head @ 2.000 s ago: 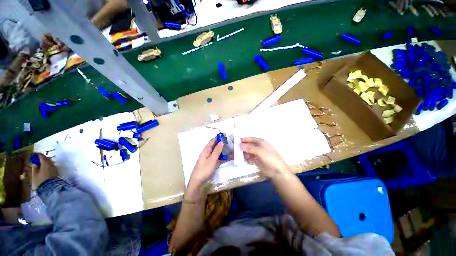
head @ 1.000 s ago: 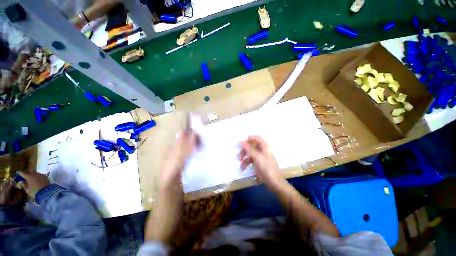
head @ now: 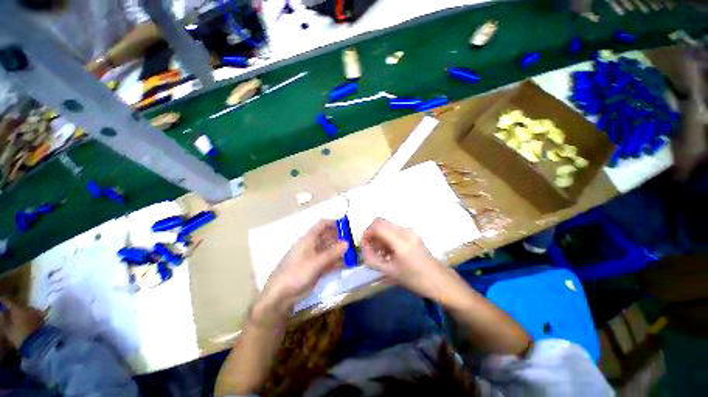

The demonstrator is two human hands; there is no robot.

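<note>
A blue battery pack (head: 347,242) stands nearly lengthwise to me over the white work sheet (head: 415,213). My left hand (head: 314,252) holds it at its left side with thumb and fingers. My right hand (head: 386,246) is just right of the pack with its fingertips pinched together; whether they hold a lead or touch the pack is too blurred to tell. Thin lead wires (head: 470,198) lie along the sheet's right edge. A white strip (head: 405,149) runs from the sheet's back edge up to the right.
An open brown box (head: 590,143) with cream pieces stands at right, a blue pack heap (head: 625,108) beyond it. Loose blue packs (head: 167,252) lie at left. A green conveyor (head: 272,128) and metal upright (head: 132,139) are behind. Another person's sleeve (head: 74,357) is at lower left.
The blurred left hand of a second ago has come back to the middle and holds a blue pack near my right hand. The view has shifted, and packs on the belt sit differently.
</note>
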